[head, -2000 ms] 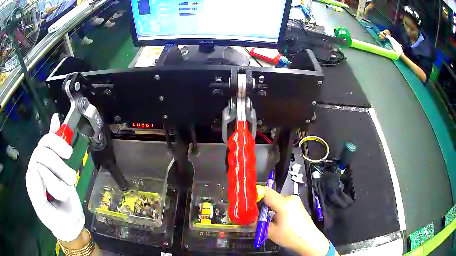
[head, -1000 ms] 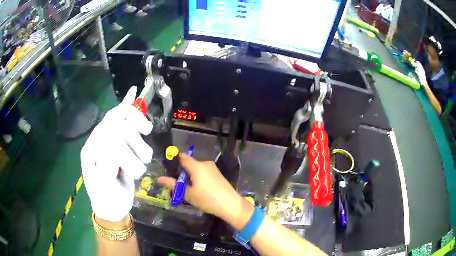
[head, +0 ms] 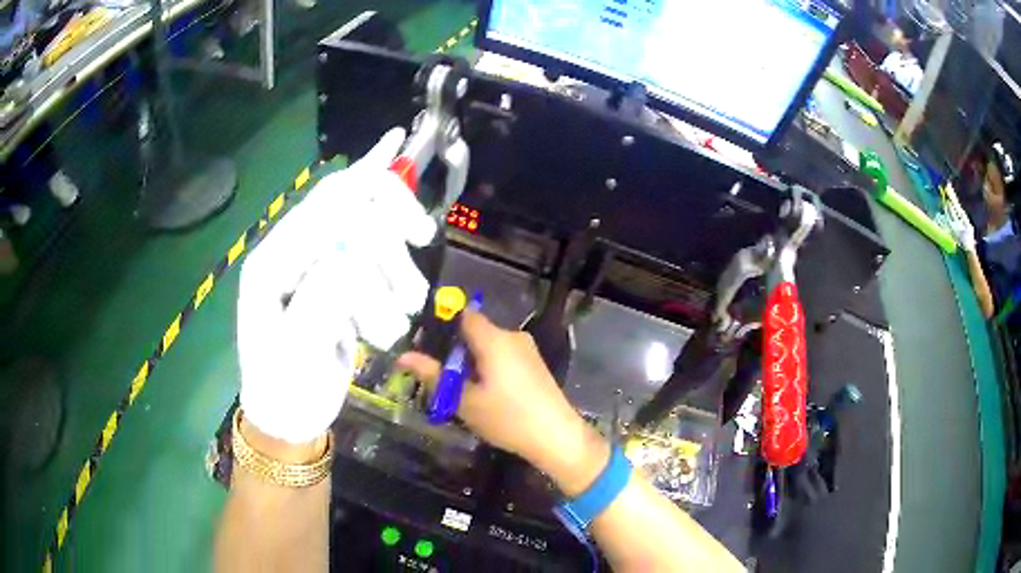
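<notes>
My left hand, in a white glove, is closed around the red grip of the left toggle clamp. My bare right hand is over the left bay. It holds a purple-blue marker pen and a dark tool with a yellow top, perhaps an adjusting screwdriver; its tip is hidden. The left board is mostly covered by my hands. The right board lies under a clear cover in the right bay of the black test fixture. The right toggle clamp hangs grip down.
A monitor stands behind the fixture. Red digits show behind the left bay. Green buttons are on the front. A spare pen and a dark green handle are at the right. A person is beyond the conveyor.
My right hand has moved from beside the right clamp's grip to the left bay, with the pen and yellow-topped tool. My left hand stays on the left clamp's grip. The view has shifted and tilted.
</notes>
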